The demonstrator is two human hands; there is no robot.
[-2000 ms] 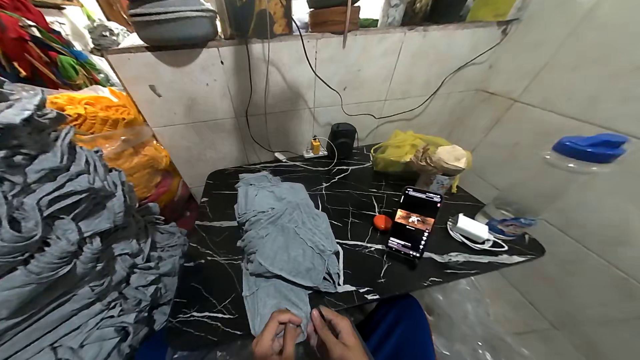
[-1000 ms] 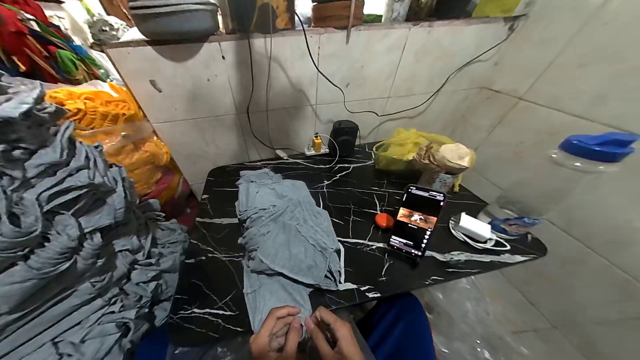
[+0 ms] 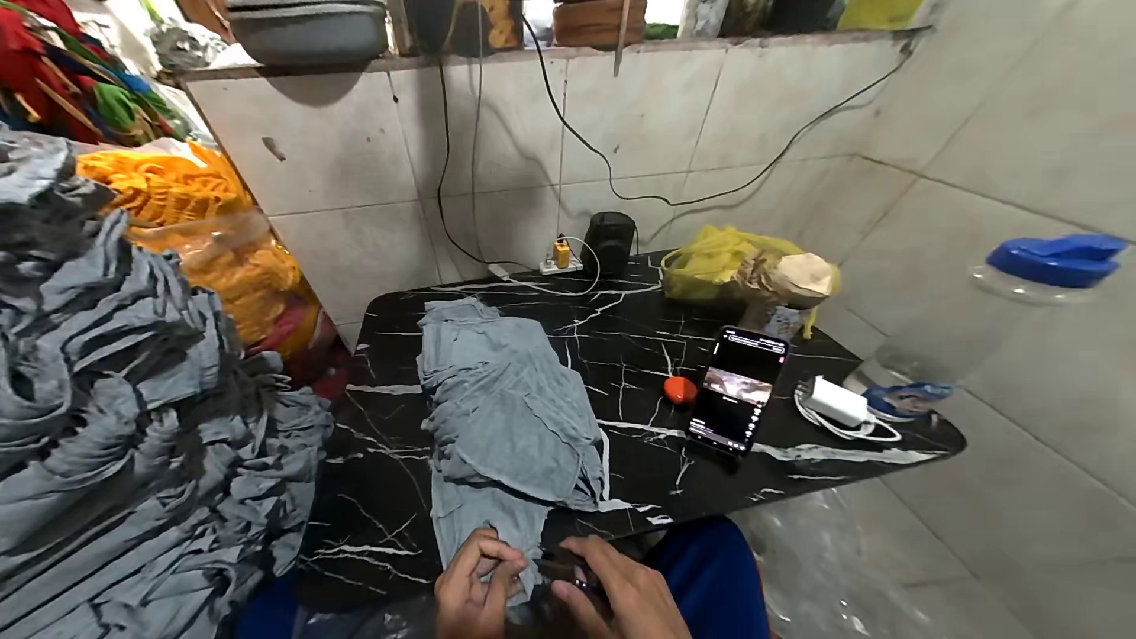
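A grey fabric garment (image 3: 515, 408) lies flat and partly rumpled on the black marble-patterned table (image 3: 382, 497), its narrow end reaching the near edge. At that end my left hand (image 3: 479, 577) has its fingers curled with the fingertips pinching the cloth. Just to the right, my right hand (image 3: 617, 586) is at the cloth's edge, thumb and fingers around a small dark object that is too blurred to name. A large pile of similar grey cloth (image 3: 133, 426) rises on the left.
A phone (image 3: 737, 390) stands tilted on the table beside a red round object (image 3: 680, 390). Right of it are a white charger (image 3: 839, 404) and a clear jug with a blue lid (image 3: 1052, 260). Behind are a yellow plastic bag (image 3: 719, 266), a black cylinder (image 3: 609, 244) and a power strip (image 3: 559, 264).
My right hand has moved slightly away from my left hand, and a dark object now shows between its fingers. The garment lies as before.
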